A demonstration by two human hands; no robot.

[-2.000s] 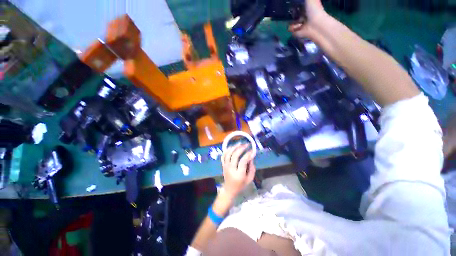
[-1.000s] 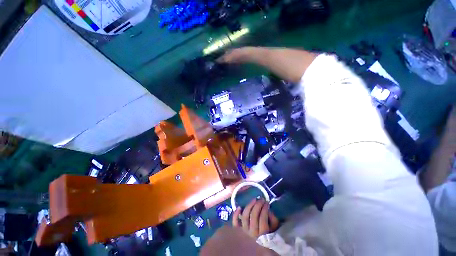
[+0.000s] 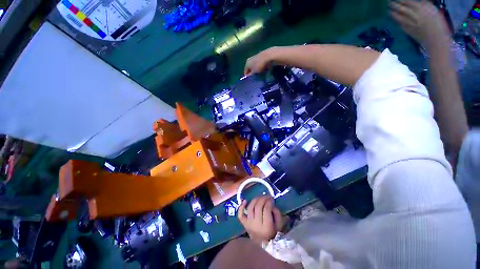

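Observation:
My left hand (image 3: 260, 216) holds the near rim of a white tape roll (image 3: 255, 182) at the bench's front edge. My right hand (image 3: 258, 63) is at the upper edge of a black unit (image 3: 243, 100) with a pale label; its fingertips are bent down and partly hidden, so a grip cannot be told. The unit lies beside the orange fixture (image 3: 184, 171). Another black unit (image 3: 302, 152) lies nearer the front edge, right of the tape roll. A dark part (image 3: 206, 71) lies on the mat left of my right hand.
A large white sheet or panel (image 3: 79, 94) stands at left, below a round test chart (image 3: 108, 18). Blue parts (image 3: 187, 16) lie at the top. Another person's hand (image 3: 418, 20) reaches in at upper right. More black units (image 3: 145, 231) and white scraps lie near the front edge.
My right hand first carried a dark part to the far mat. It has since left that part and moved right to the labelled unit. My left hand stays on the tape roll. The view has turned.

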